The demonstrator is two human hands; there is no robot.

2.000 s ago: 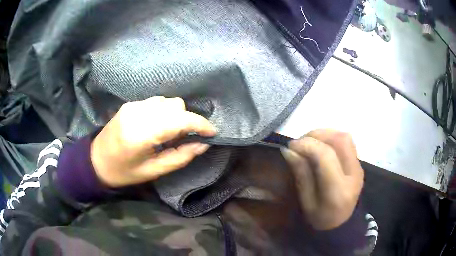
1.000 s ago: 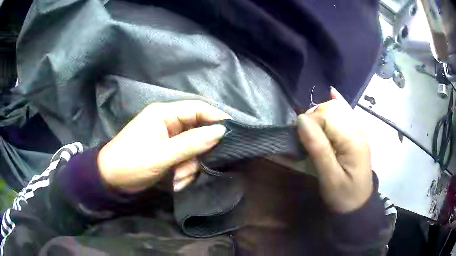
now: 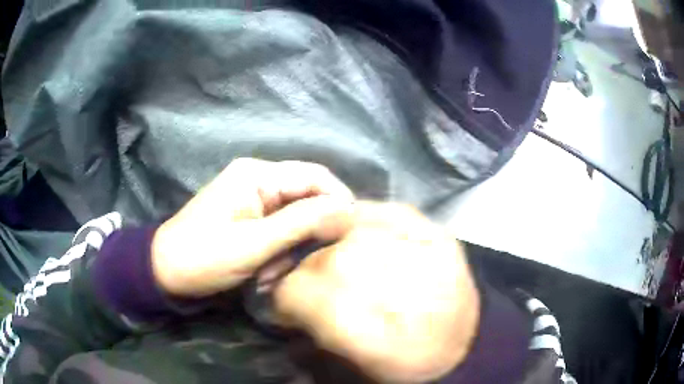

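Observation:
The large fabric panel [image 3: 247, 90], grey on one face and dark purple on the other, lies over the lap and onto the table. My left hand [image 3: 251, 229] is at centre left, its fingers closed on a dark part of the cloth edge. My right hand [image 3: 382, 289] is blurred and overlaps the left hand's fingertips; its own fingertips are mostly hidden, so its grip cannot be seen. A pale thread tail [image 3: 491, 111] lies on the purple face.
The white worn table [image 3: 562, 214] is on the right, with a dark seam across it. Green looped shears handles [image 3: 658, 176] lie at its far right. Small blurred metal parts [image 3: 577, 75] are at the upper right. The camouflage clothing of the wearer is below.
My right hand has moved left and down, against my left hand. The stretched dark ribbed cloth between the hands is now hidden. The purple cloth has shifted a little left.

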